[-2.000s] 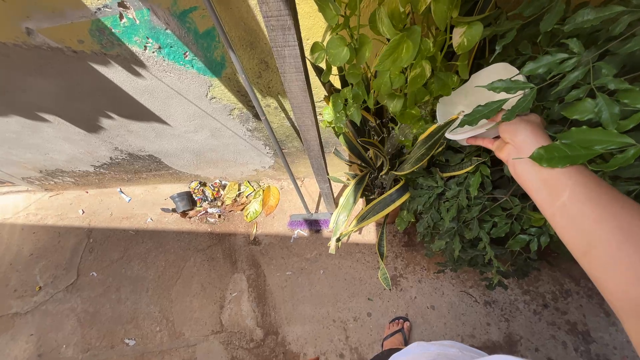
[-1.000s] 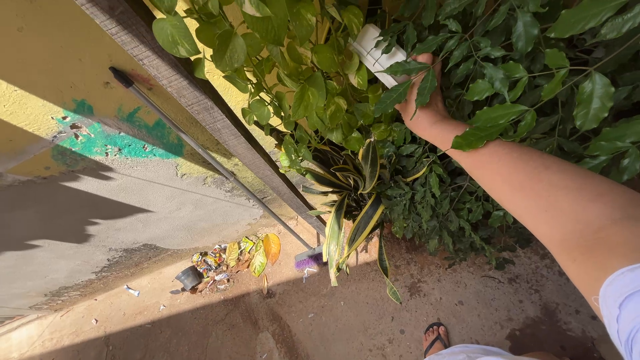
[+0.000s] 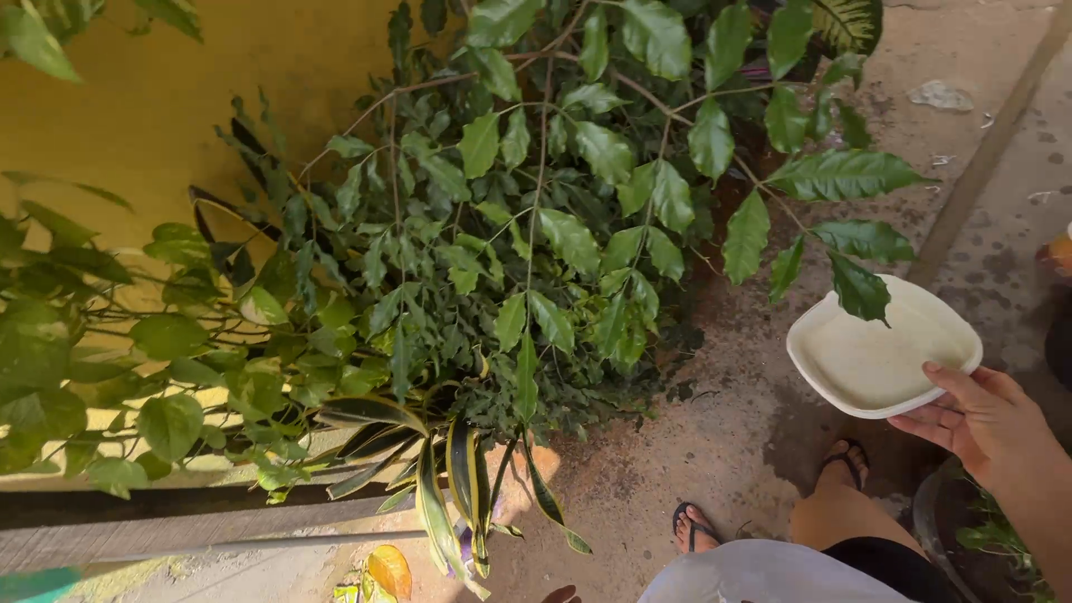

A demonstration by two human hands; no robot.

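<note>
My right hand [image 3: 971, 419] grips the near right rim of a shallow white container [image 3: 879, 347], thumb on top and fingers beneath. The inside of the container faces up, and a green leaf of an overhanging branch covers part of its far rim. Only the fingertips of my left hand [image 3: 561, 595] show at the bottom edge, so what it holds or does is hidden. To the left of the container spreads a leafy green shrub [image 3: 536, 251]. A snake plant [image 3: 461, 486] with yellow-edged leaves stands below the shrub, and trailing pothos [image 3: 176, 335] grows at the left.
A yellow wall [image 3: 209, 109] runs behind the plants. A wooden post [image 3: 209, 523] crosses the lower left, near an orange-yellow fallen leaf [image 3: 389, 569]. At the lower right stands a dark plant pot [image 3: 930, 519]. Bits of litter lie on the concrete floor [image 3: 653, 469].
My right hand has moved with the white container from among the foliage beside the wall to above the floor on the right. The view has turned strongly.
</note>
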